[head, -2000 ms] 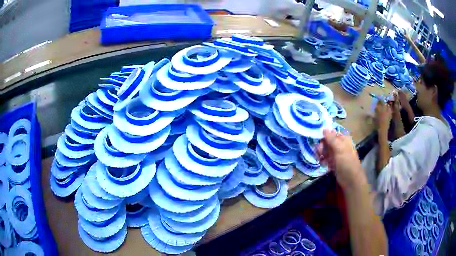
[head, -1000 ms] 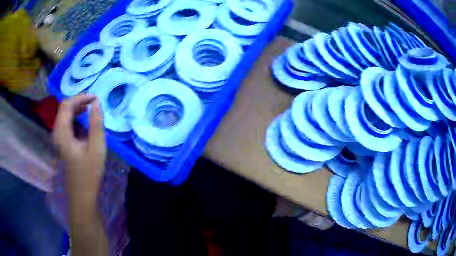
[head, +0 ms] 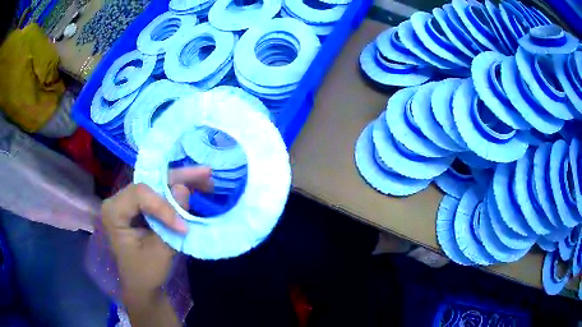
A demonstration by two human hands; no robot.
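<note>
A pale blue-white flange ring [head: 265, 172] with a ribbed outer edge is held up close to the camera. My left hand [head: 147, 230] grips it at its lower left rim, thumb on the near face and fingers showing through the central hole. Behind it, the bright blue flange-ring tray [head: 306, 105] holds layered flat rings, partly hidden by the held ring. My right hand cannot be clearly seen; a blurred pale patch at the bench's front edge is too unclear to name.
Assembled rings [head: 408, 137] lie in overlapping rows on the brown bench top [head: 335, 153] at the right. The inner-ring bin [head: 482, 316] shows at the bottom right. A person's yellow sleeve or cloth [head: 29, 80] and small grey pieces [head: 111, 29] are at the upper left.
The view has swung from the heap to the tray at the left. My left hand, empty a second ago at the tray's edge, now holds a flange ring. My right hand has left the clear view.
</note>
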